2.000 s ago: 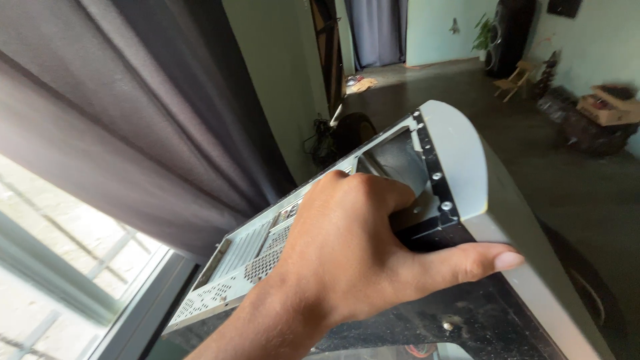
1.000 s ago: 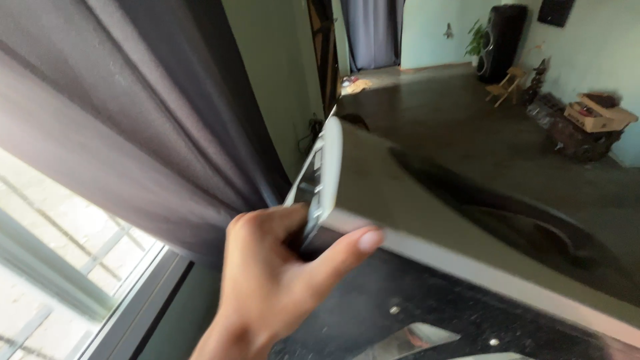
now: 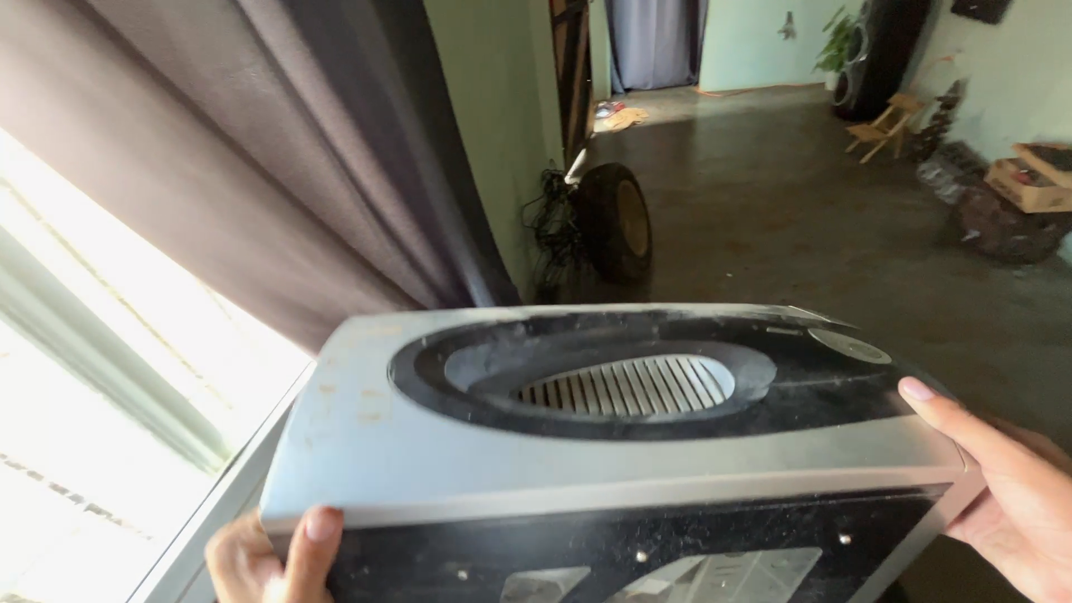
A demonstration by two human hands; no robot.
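A silver and black desktop computer case (image 3: 469, 469) spans the lower middle of the head view. Its silver side faces up, with a black oval recess around a slatted vent (image 3: 628, 385). The black panel nearest me has screws and clear windows (image 3: 720, 578). My left hand (image 3: 272, 557) grips the case's lower left corner, thumb on the near edge and some fingers hidden. My right hand (image 3: 997, 477) holds the right end, with the thumb along the upper edge; its other fingers are partly behind the case.
Left of the case are a bright window (image 3: 75, 368) and a long grey curtain (image 3: 335, 167). Beyond it, a tire (image 3: 615, 222) and tangled black cables (image 3: 553, 218) lie by the wall. A small wooden stool (image 3: 883, 126), a tall speaker (image 3: 879, 59) and a cardboard box (image 3: 1026, 184) stand farther right.
The case has turned, so its vented silver side now faces up instead of the metal side with ports. My left hand has shifted to its left corner. My right hand has come into view on its right end.
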